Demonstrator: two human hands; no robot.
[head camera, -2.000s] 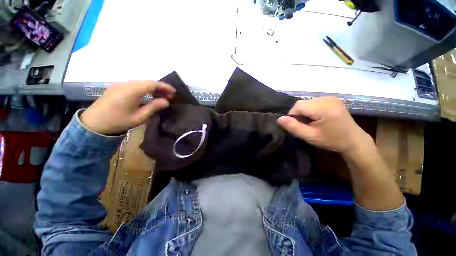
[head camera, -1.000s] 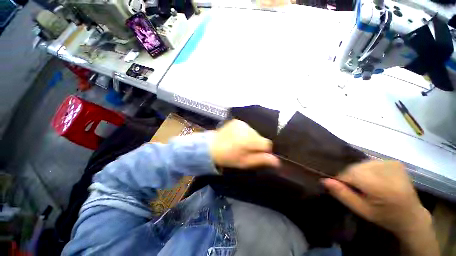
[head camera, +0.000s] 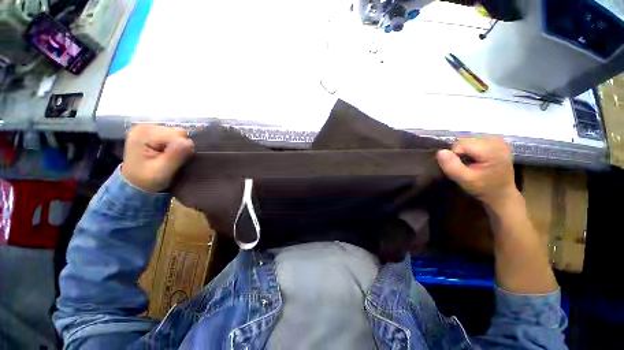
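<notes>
A dark brown garment (head camera: 301, 198) lies between my hands, over my lap and against the table's front edge. Its waistband (head camera: 308, 163) is stretched straight between my fists. My left hand (head camera: 158, 156) is closed on the waistband's left end. My right hand (head camera: 481, 166) grips its right end, thumb on top. A thin white loop (head camera: 247, 219) hangs from the waistband on the left. A pointed cloth corner (head camera: 345, 126) rests on the table edge. The fingertips of both hands are partly hidden.
The white table (head camera: 226, 61) carries yellow-handled snips (head camera: 468, 73) and dark thin metal tools (head camera: 540, 98). The sewing machine (head camera: 547, 48) stands at upper right. A phone (head camera: 59, 43) is at upper left. A carton (head camera: 179, 253) and a blue crate rim (head camera: 455, 271) are below the table.
My hands have moved apart and the waistband, gathered two seconds ago, is pulled straight. The white loop now hangs down. The view turned left and came back.
</notes>
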